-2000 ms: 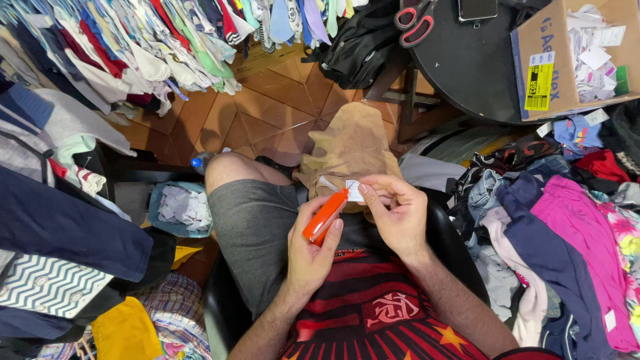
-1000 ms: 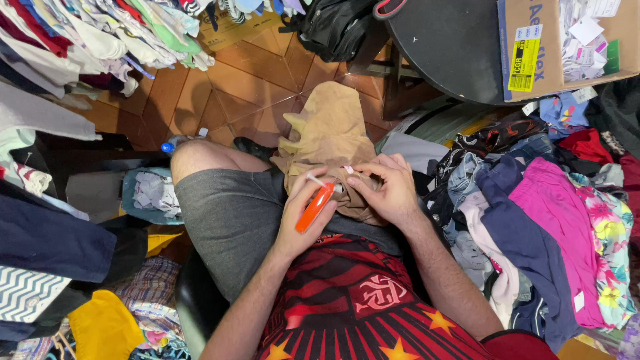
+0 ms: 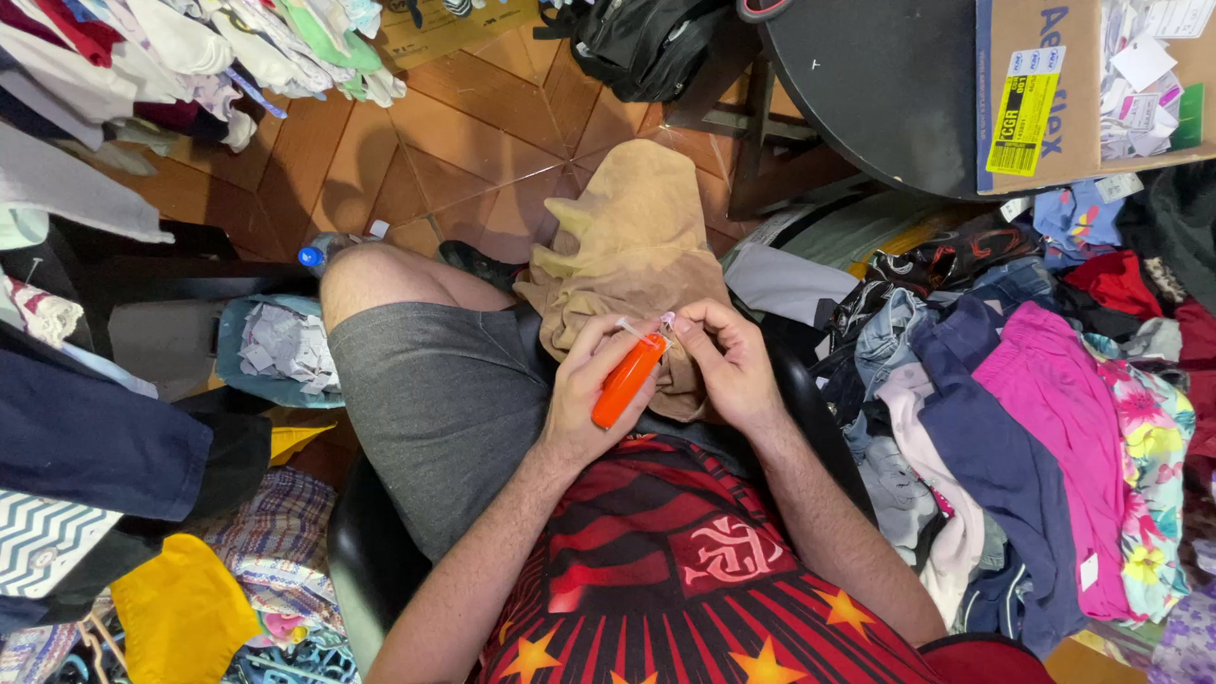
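My left hand point(image 3: 598, 380) is closed around an orange handheld tool point(image 3: 629, 380), perhaps a tagging gun or cutter; its tip points up toward my other hand. A thin whitish strip point(image 3: 631, 329) shows by the left fingers. My right hand point(image 3: 730, 359) pinches a small pale piece point(image 3: 668, 320), too small to name surely, right at the tool's tip. Under both hands a tan-brown cloth garment point(image 3: 627, 237) lies over my lap and hangs toward the floor.
A round black table point(image 3: 883, 95) at upper right bears a cardboard box point(image 3: 1040, 28) of paper tags. Piled clothes point(image 3: 1007, 427) lie at right. A blue bin point(image 3: 228, 351) of paper scraps and a bottle point(image 3: 323, 249) are left of my knee. Hanging clothes point(image 3: 218, 47) fill the upper left; a black backpack point(image 3: 646, 47) lies beyond.
The white tag seen between my hands two seconds ago no longer shows flat there; the right fingers now pinch a small pale piece. The view has shifted toward the right.
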